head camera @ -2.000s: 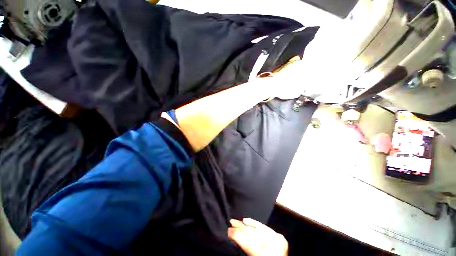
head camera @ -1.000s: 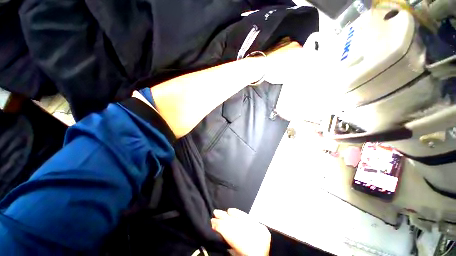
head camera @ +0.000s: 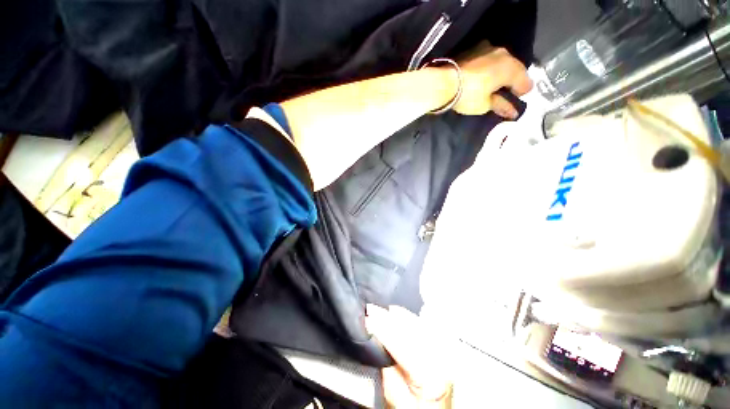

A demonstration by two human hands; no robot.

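Note:
The black garment [head camera: 376, 232] lies across the sewing-machine table, with a short straight pocket slit in a smooth dark panel. My left hand [head camera: 490, 80] is at the upper centre, fingers curled on a folded black edge of the cloth. My right hand [head camera: 400, 339] is at the lower centre, gripping the near edge of the panel; glare washes out part of it. A white double stripe [head camera: 431, 41] runs along the cloth above my left wrist. The cream JUKI machine head [head camera: 624, 200] stands right of the cloth. Glare hides its needle area.
A phone [head camera: 586, 353] with a lit screen lies by the machine at the lower right. A shiny metal cylinder [head camera: 592, 60] is behind the head. A worn, marked table part [head camera: 80, 172] shows at the left. More black cloth [head camera: 200, 56] is heaped across the top.
The view has shifted, and the machine head looks larger and nearer. My left hand is now clear of the glare, with its fingers on the cloth edge. More worn table shows at the left.

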